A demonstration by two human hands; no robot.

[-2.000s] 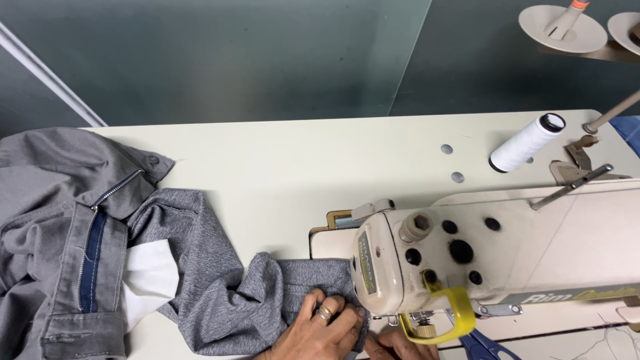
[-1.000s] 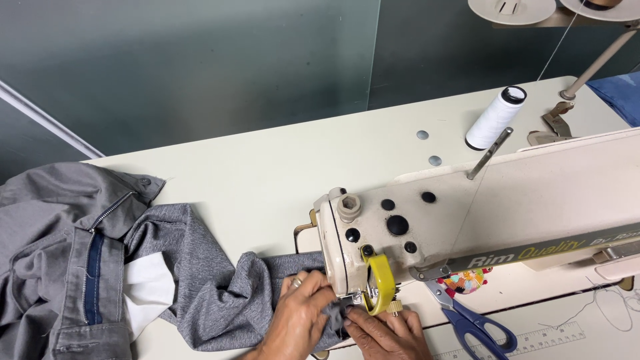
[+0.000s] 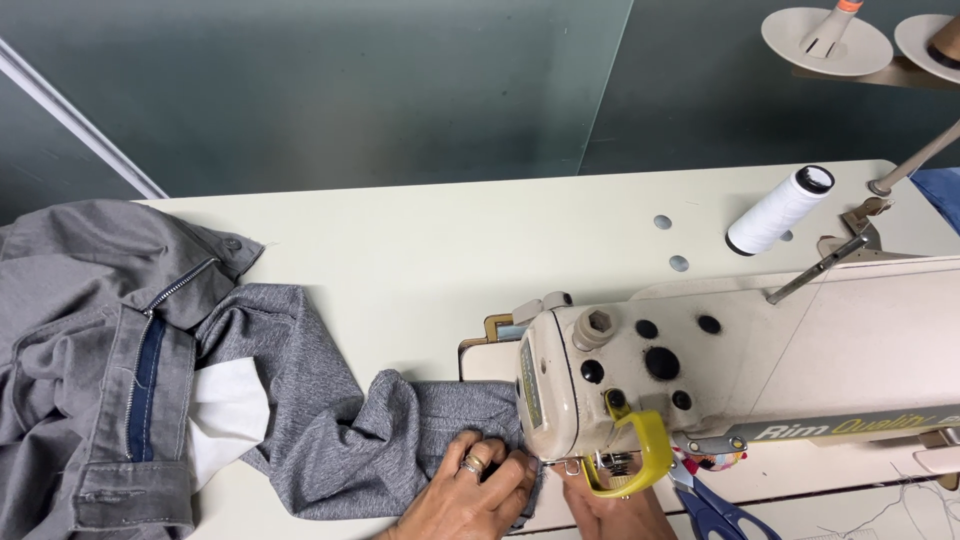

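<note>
My left hand (image 3: pixel 476 487), with rings on one finger, presses and pinches the edge of a heathered gray knit fabric (image 3: pixel 330 420) just left of the sewing machine head (image 3: pixel 555 390). My right hand (image 3: pixel 615 506) is lower right, below the yellow finger guard (image 3: pixel 656 450); the machine head and guard partly hide it, so its fingertips and any hold cannot be made out. The needle area is mostly hidden. The knit fabric runs left in folds to gray trousers (image 3: pixel 60 337) with an open zipper (image 3: pixel 180 285) and a white cloth piece (image 3: pixel 229 420).
Blue-handled scissors (image 3: pixel 712 510) lie right of my right hand, near loose thread (image 3: pixel 907 495). A white thread cone (image 3: pixel 780 210) lies tilted on the table (image 3: pixel 450 225) behind the machine, near metal discs (image 3: pixel 679 263). A thread stand (image 3: pixel 919 157) rises at right; a glass panel (image 3: pixel 315 90) stands behind.
Both hands stay by the machine head. One second ago my right fingers showed on the fabric edge below the guard; now they are more hidden. The view has shifted.
</note>
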